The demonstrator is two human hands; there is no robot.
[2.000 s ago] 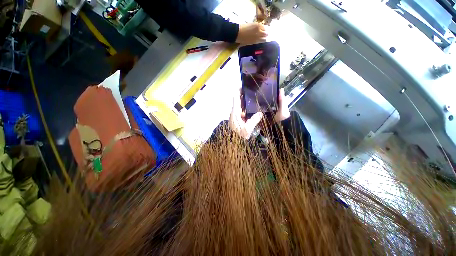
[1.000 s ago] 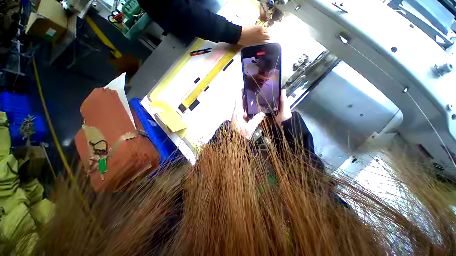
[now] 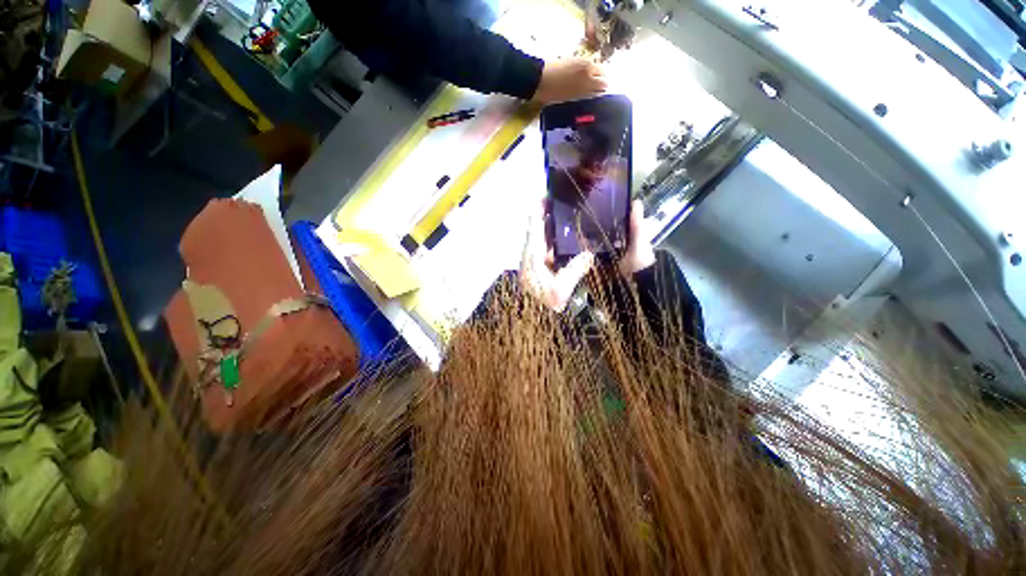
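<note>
A black smartphone with a lit screen stands upright in front of me, near the middle of the view. My left hand holds its lower left edge, with the thumb across the bottom. My right hand holds its lower right edge. Hair covers parts of both hands and the sleeves. Behind the phone lies a white sewing template with long yellow strips and small black marks. A small dark-red pen lies on it.
Another person's hand in a dark sleeve is just beyond the phone. A large white sewing machine stands at right. At left are rust-orange pieces by a blue bin, yellow-green panels and a cardboard box.
The view has shifted slightly since the first frame, so the bin and template sit a little further right. The phone stays held in both hands.
</note>
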